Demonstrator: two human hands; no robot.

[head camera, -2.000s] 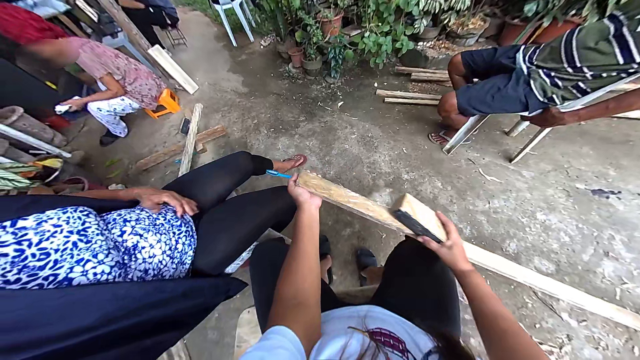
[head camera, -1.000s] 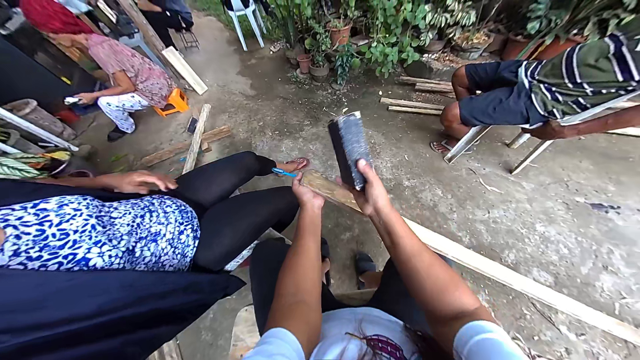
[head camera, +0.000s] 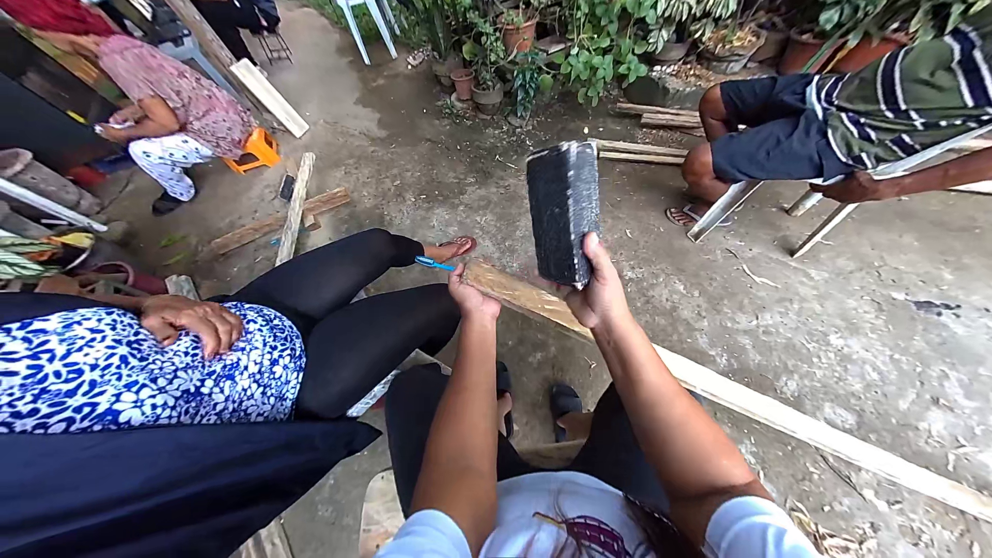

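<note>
My left hand [head camera: 474, 293] grips the near-left end of a long wooden board [head camera: 744, 387], which slants across my lap to the lower right. A blue toothbrush-like brush [head camera: 434, 263] sticks out to the left from the same hand. My right hand [head camera: 601, 291] holds a block wrapped in dark abrasive sheet [head camera: 563, 213] by its lower right side. The block stands raised over the board, its dark face toward me. Whether it touches the board cannot be told. The part of the board behind my right wrist is hidden.
Close on my left sits a person in black leggings [head camera: 349, 333]. Another person [head camera: 170, 101] sits on an orange stool [head camera: 256, 149] at the upper left, and one in shorts [head camera: 775, 139] on a chair at right. Wooden pieces [head camera: 294, 205] lie on the concrete; potted plants [head camera: 519, 35] line the back.
Two seconds ago the block lay low over the board with its pale side showing. My right hand has lifted it and turned its dark face toward me. My left hand has stayed at the board's end.
</note>
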